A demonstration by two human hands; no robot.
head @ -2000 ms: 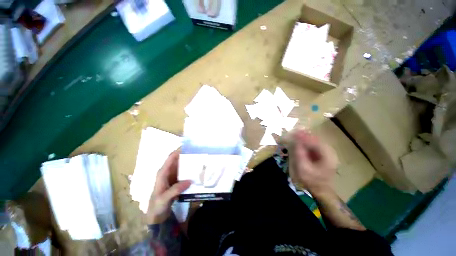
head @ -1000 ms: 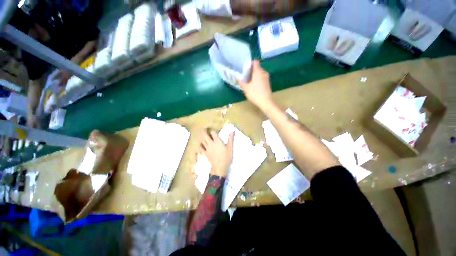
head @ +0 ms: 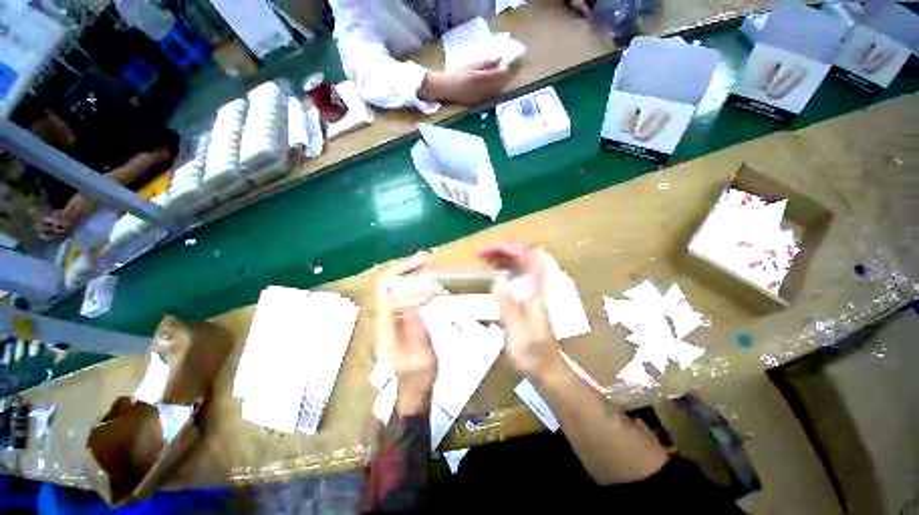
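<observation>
My left hand (head: 408,327) and my right hand (head: 526,312) are raised over the bench, both blurred. They hold a white carton (head: 469,300) between them by its two ends, seen nearly edge-on. Below it lie fanned white sheets (head: 466,352). A stack of flat white carton blanks (head: 292,352) lies to the left. A loose heap of small white cards (head: 655,327) lies to the right. An erected carton (head: 458,176) with its flap up stands on the green belt beyond my hands.
The green conveyor belt (head: 333,226) carries a low white tray (head: 533,123) and several erected cartons (head: 650,101). A brown box (head: 741,241) holds red-and-white cards. A torn brown carton (head: 146,433) lies at the left. A person's hand (head: 469,82) is across the belt.
My right hand has let go of the erected carton on the belt and come back. Both hands now hold another carton above the sheets. The view has shifted, showing more cartons at the right.
</observation>
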